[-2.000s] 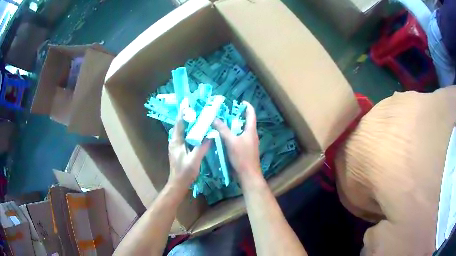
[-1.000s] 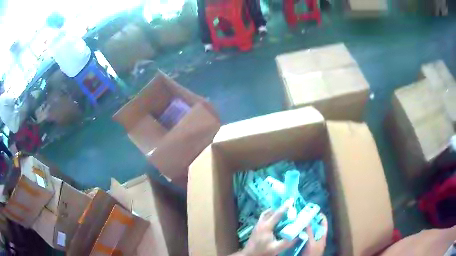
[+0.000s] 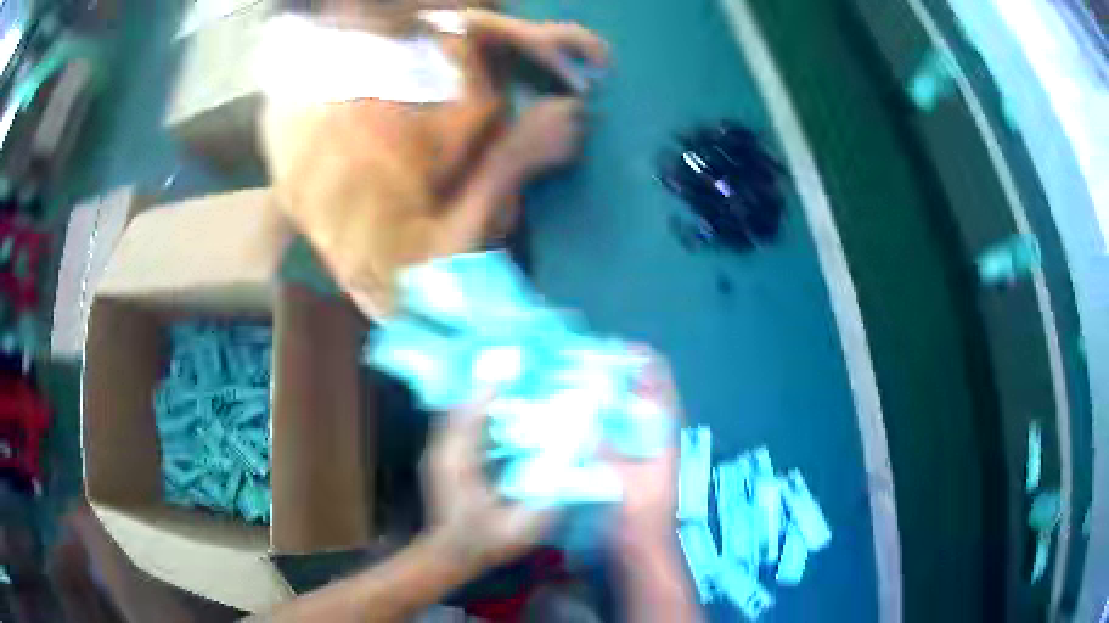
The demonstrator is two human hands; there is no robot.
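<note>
My left hand and my right hand hold a blurred bunch of light-blue plastic housings between them, over the near edge of the bench. The large open carton stands at the left with many blue housings inside. A small heap of loose blue housings lies on the bench just right of my right hand. Motion blur hides the single fingers and the exact number of pieces held.
Another person sits at the bench, both hands over its surface. A pile of small black parts lies on the blue-green bench. A pale rail separates it from a dark green belt bearing blue parts.
My view has turned right from the floor cartons to the bench. My hands have lifted the bunch of blue housings out of the large carton and moved it right to the bench.
</note>
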